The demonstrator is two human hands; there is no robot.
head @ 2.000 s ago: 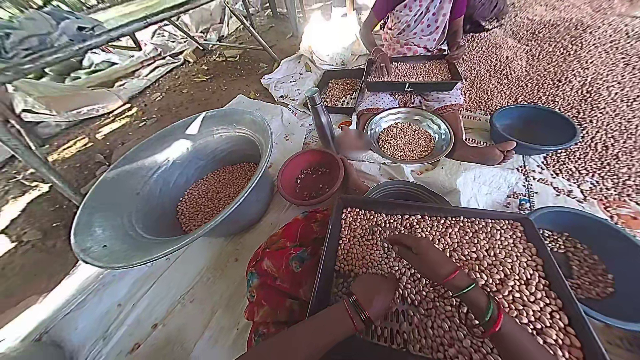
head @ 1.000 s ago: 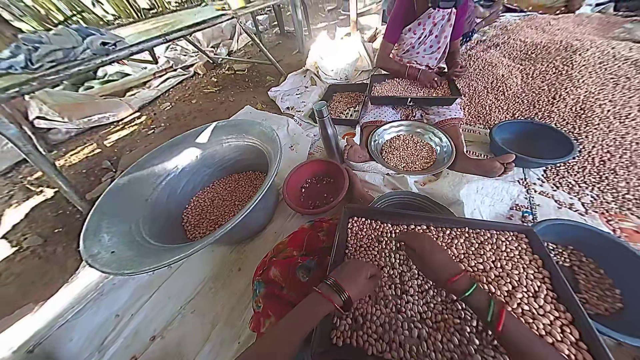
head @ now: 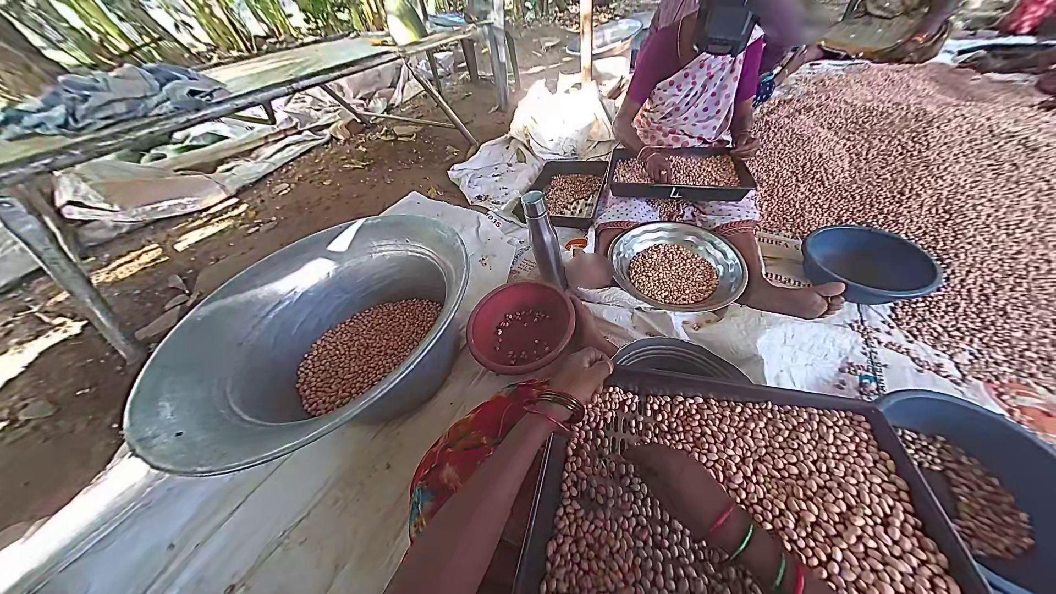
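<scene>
A black slotted tray full of pinkish-brown nuts or seeds lies before me. My left hand, fingers curled, is at the tray's far left corner, close to the red bowl, which holds a few small pieces. Whether anything is inside those fingers cannot be seen. My right hand rests on the nuts in the left part of the tray, fingertips near a patch of bare slots. A large metal basin with a heap of the same nuts stands at the left.
Opposite sits a person with another tray of nuts. Between us are a steel bottle, a steel bowl of nuts and a blue basin. Another blue basin stands at right, a nut heap behind.
My left hand has moved from over the nuts to the tray's far left corner, beside the red bowl. My right hand has shifted toward the near left of the tray.
</scene>
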